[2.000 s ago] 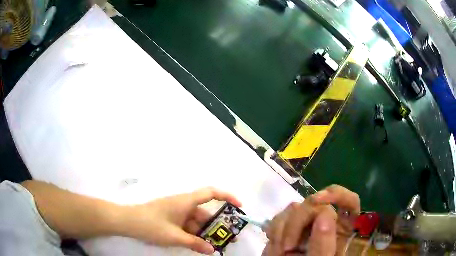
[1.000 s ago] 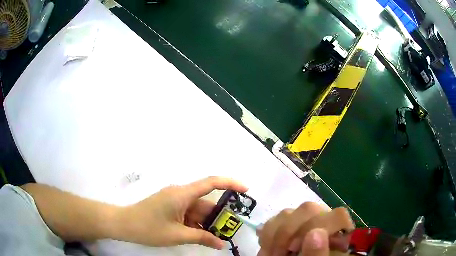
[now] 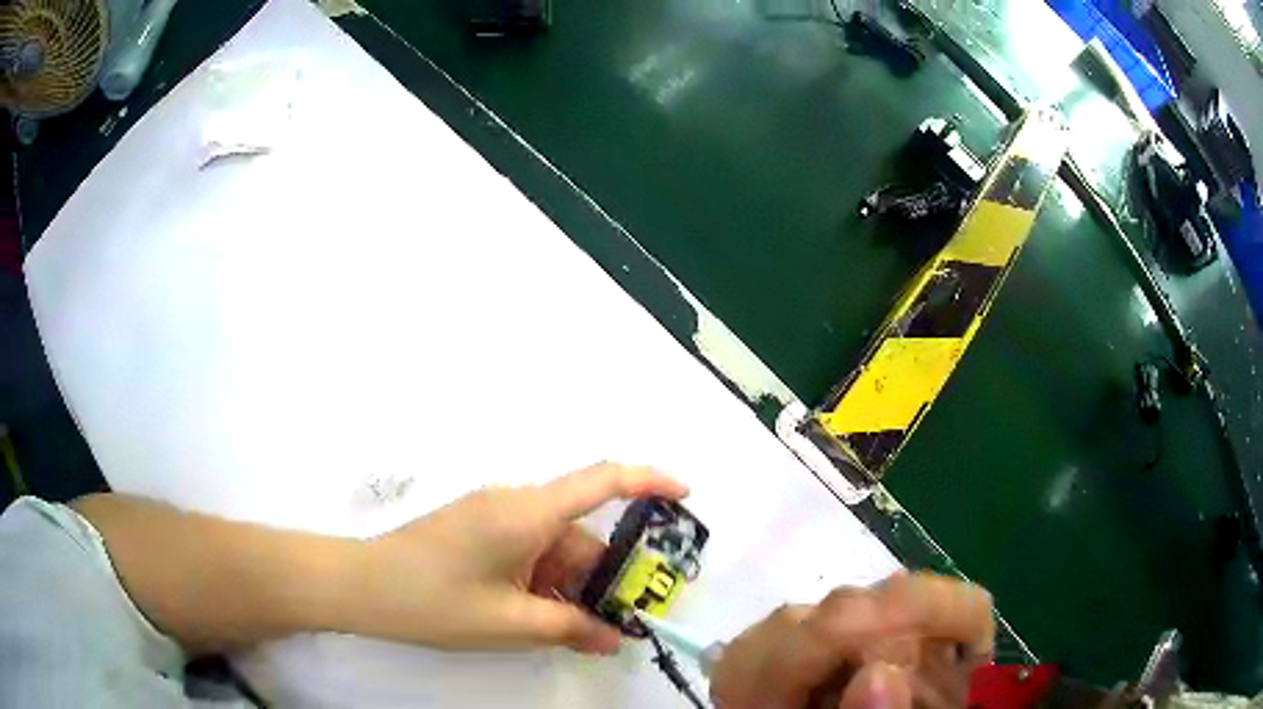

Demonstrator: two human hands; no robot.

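My left hand [image 3: 485,561] holds an open power adapter [image 3: 650,565] by its black case, above the white paper. The board faces up, with a yellow transformer [image 3: 646,585] at its lower part and small dark and silvery parts above. A thin black cord [image 3: 673,670] hangs from the case's lower end. My right hand [image 3: 859,644] is closed around the glue gun, cut off by the bottom edge. The pale nozzle [image 3: 677,639] points at the adapter's lower end beside the transformer. The gun's red piece [image 3: 1011,684] shows right of the hand.
White paper [image 3: 319,319] covers the bench, with a glue smear [image 3: 389,488] and a whitish scrap [image 3: 238,150]. The green conveyor [image 3: 665,153] carries adapters and cords, crossed by a yellow-and-black bar [image 3: 942,312]. A fan [image 3: 50,53] stands at the far left.
The nozzle tip has moved from the small parts at the adapter's upper end down to its lower end. The adapter is turned and slightly higher in view. The view has shifted a little.
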